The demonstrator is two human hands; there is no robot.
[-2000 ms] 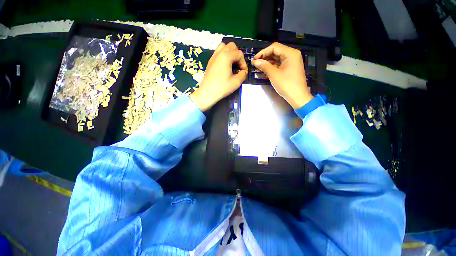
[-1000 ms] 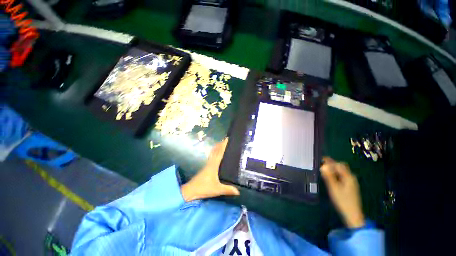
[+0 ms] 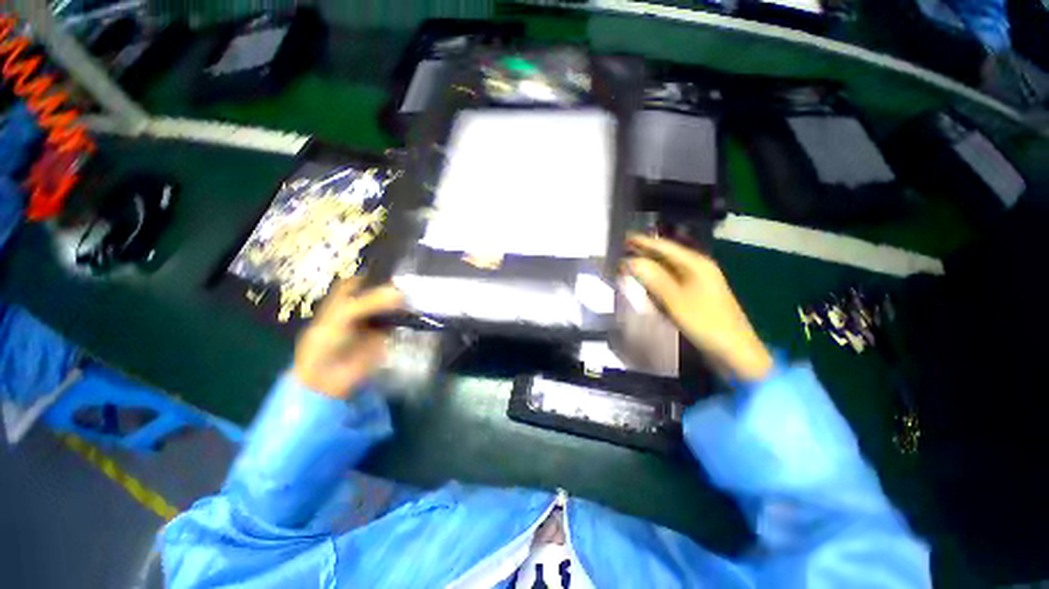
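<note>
A tablet unit in a black holding tray is held up above the bench, blurred by motion, its pale central panel facing up and a green patch at its far end. My left hand grips its near left corner. My right hand is at its near right corner, fingertips at the edge. Beneath it lies another black tray with a unit, mostly hidden by the held one. The cream pieces in the parts tray show at left; the loose heap beside them is hidden behind the held unit.
More units in black trays stand on the green conveyor, one at right, one at far left. A pale rail edges the conveyor. Small mixed parts lie at right. A black object and orange coiled cord are at left.
Both hands have moved up to a tray that is now raised, with its unit, over the bench. Before, my left hand was beside the unit lying there and my right hand was off its right edge.
</note>
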